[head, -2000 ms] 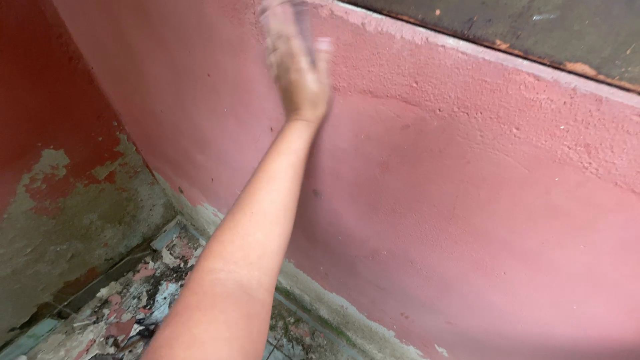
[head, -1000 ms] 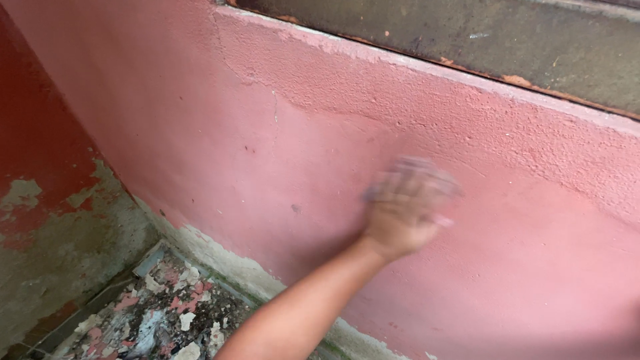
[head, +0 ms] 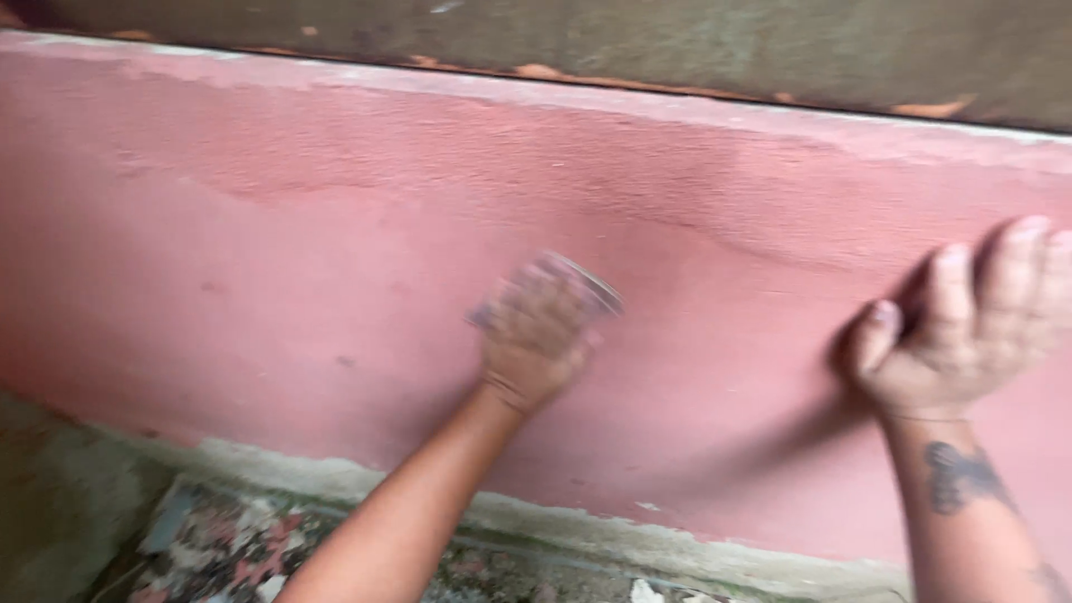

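My left hand lies palm-in against a pink painted wall, near the middle of the head view. It presses a thin dark sheet, perhaps sandpaper, flat to the plaster; the sheet's edges stick out past the blurred fingers. At the right, my right hand rests with spread fingers on the same wall, and nothing shows in it. The wall is rough in a band along its top and smoother below, with a few small dark spots.
Above the wall runs a dark, worn panel with chipped edges. Grey plaster shows at the wall's base. Paint flakes and debris cover the floor at lower left, beside a bare grey-brown side wall.
The view has shifted rightward along the wall. My left hand has come down from near the wall's top edge. My right hand, not seen in the earlier frames, is now on the wall.
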